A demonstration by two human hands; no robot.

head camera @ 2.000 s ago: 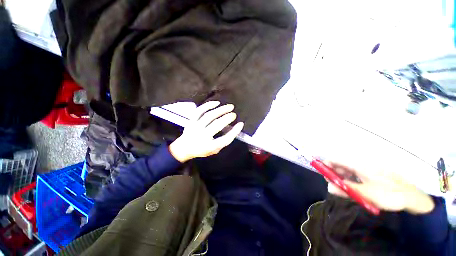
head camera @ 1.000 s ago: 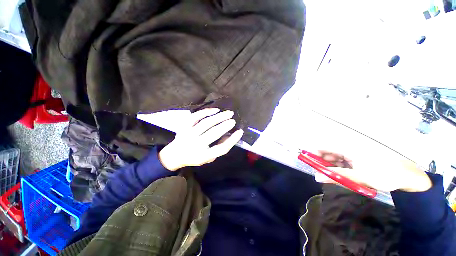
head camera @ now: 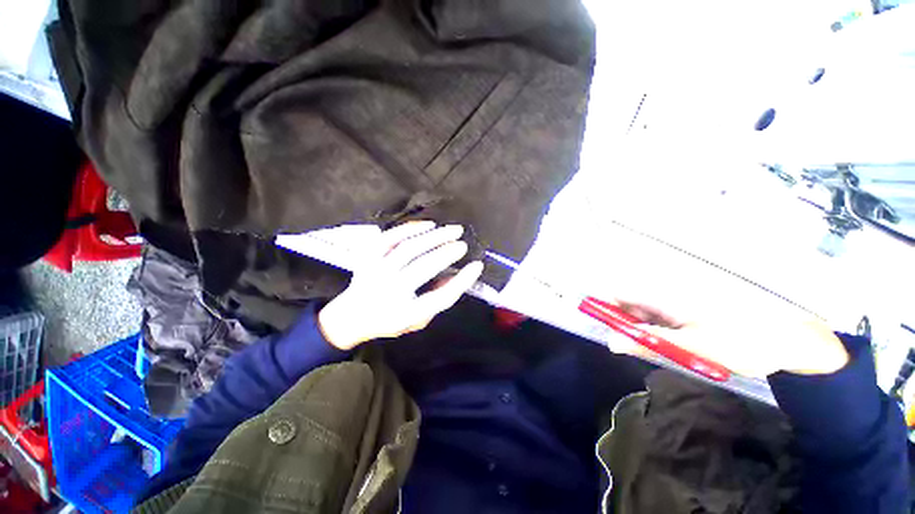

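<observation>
A large dark brown garment piece [head camera: 341, 131] lies crumpled over the table, with a narrow slit-like seam on it. My left hand [head camera: 401, 286] rests on its lower edge at the table's front, fingers bent over the cloth. My right hand [head camera: 717, 336] holds scissors by the red handles [head camera: 657, 341]. Their blades point left toward the cloth; they are washed out by glare, so I cannot tell if they are open or touch the cloth.
The white table [head camera: 682, 201] has a straight front edge. Metal machine parts [head camera: 848, 201] stand at the right. A blue crate [head camera: 95, 412], a red object [head camera: 95, 226] and a wire basket [head camera: 20, 346] are at the lower left. Dark cloth [head camera: 712, 422] lies below my right hand.
My right hand has moved left with the scissors, closer to the garment. My left hand has shifted slightly left and down. The garment's lower edge has shifted a little.
</observation>
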